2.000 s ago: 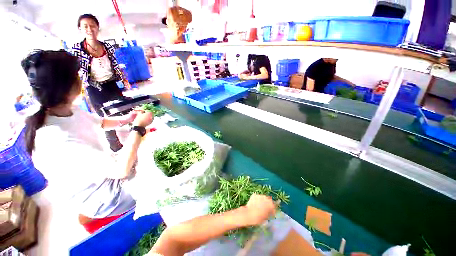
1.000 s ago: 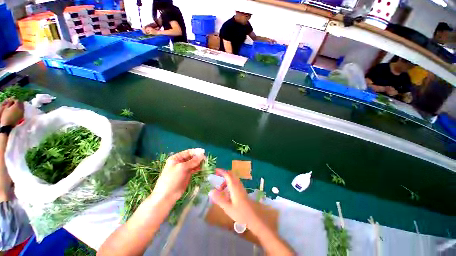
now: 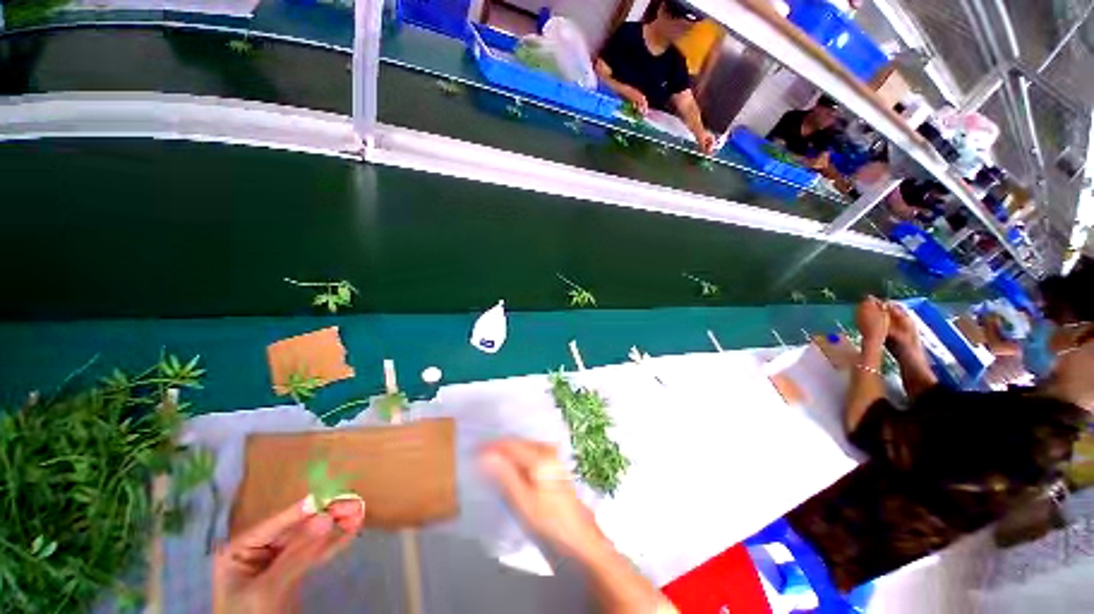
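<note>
My left hand (image 3: pixel 288 554) holds a small green leaf sprig (image 3: pixel 324 482) in its fingertips over the brown cardboard pad (image 3: pixel 426 462). Something small and white shows at these fingertips. My right hand (image 3: pixel 538 492) is blurred, just right of the pad; I cannot tell if it holds anything. The large heap of leaf stems (image 3: pixel 78 480) lies left of the pad. A narrow row of small leaf pieces (image 3: pixel 588 434) lies right of my right hand, apart from it.
Beyond the pad are a small cardboard piece (image 3: pixel 310 360), a white cap (image 3: pixel 432 375) and a white glue bottle (image 3: pixel 488 327). Sprigs (image 3: pixel 581 294) lie spaced on the dark green conveyor belt (image 3: pixel 480 258). A person in dark clothing (image 3: pixel 948 462) works at the right. More people sit across the belt.
The view has swung right. My hands, close together at the heap a second ago, are now apart. The left is over the pad with a sprig, the right beside the pad's right edge.
</note>
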